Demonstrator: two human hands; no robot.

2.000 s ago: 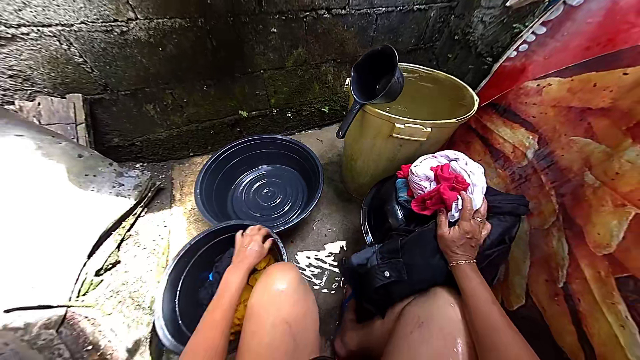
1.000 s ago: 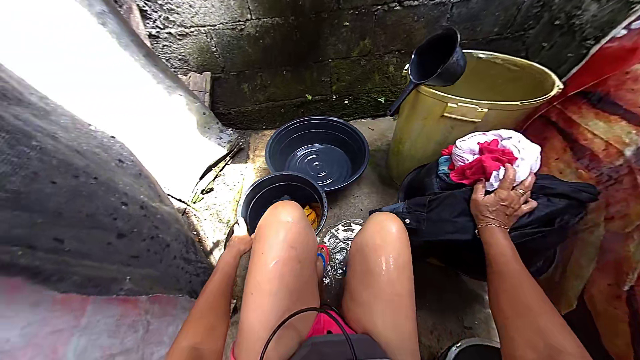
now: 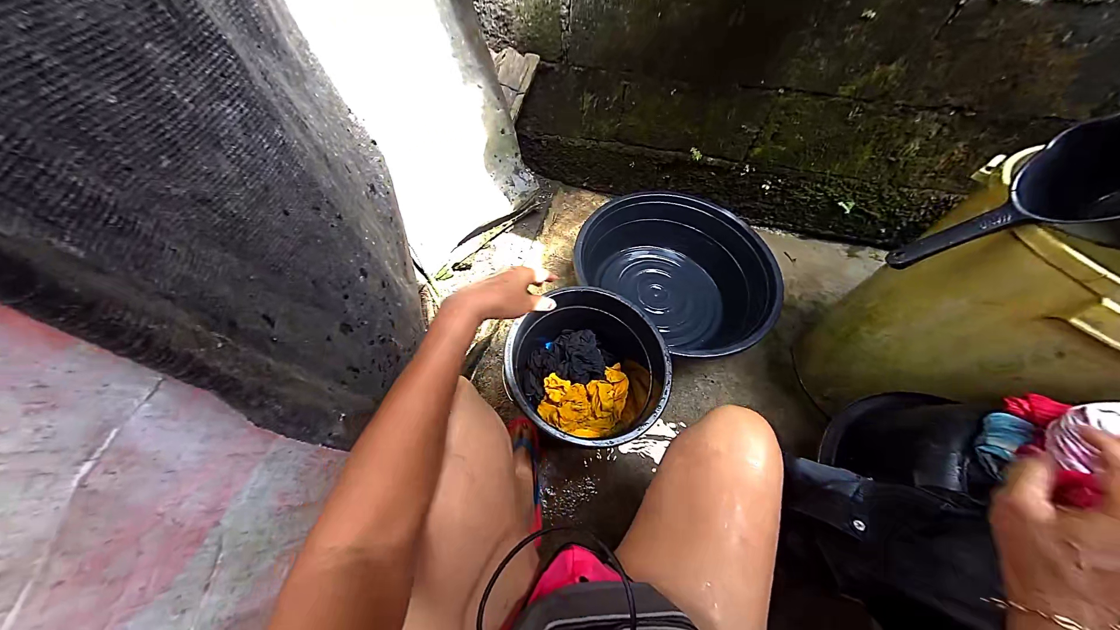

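My left hand (image 3: 507,293) is at the upper left rim of a black plastic bucket (image 3: 658,411), its thumb over the rim; whether it grips is unclear. Inside lie a dark cloth (image 3: 573,354) and a yellow cloth (image 3: 586,402), both crumpled. At the right edge, my blurred right hand (image 3: 1054,516) touches a bunched red cloth (image 3: 1037,408) beside a white cloth (image 3: 1085,433) and a teal cloth (image 3: 1003,439). Just below them a black garment (image 3: 901,534) with a metal button drapes over another dark container (image 3: 853,429).
An empty black basin (image 3: 656,297) adjoins the bucket. A yellow plastic tub (image 3: 945,324) stands at right with a black dipper (image 3: 1041,192) on its rim. A mossy block wall (image 3: 744,114) runs behind. Dark textured material (image 3: 219,201) rises at left.
My left hand was inside the bucket two seconds ago and is now at its rim. The bucket has shifted away from my left knee since one second ago. The view has swung left.
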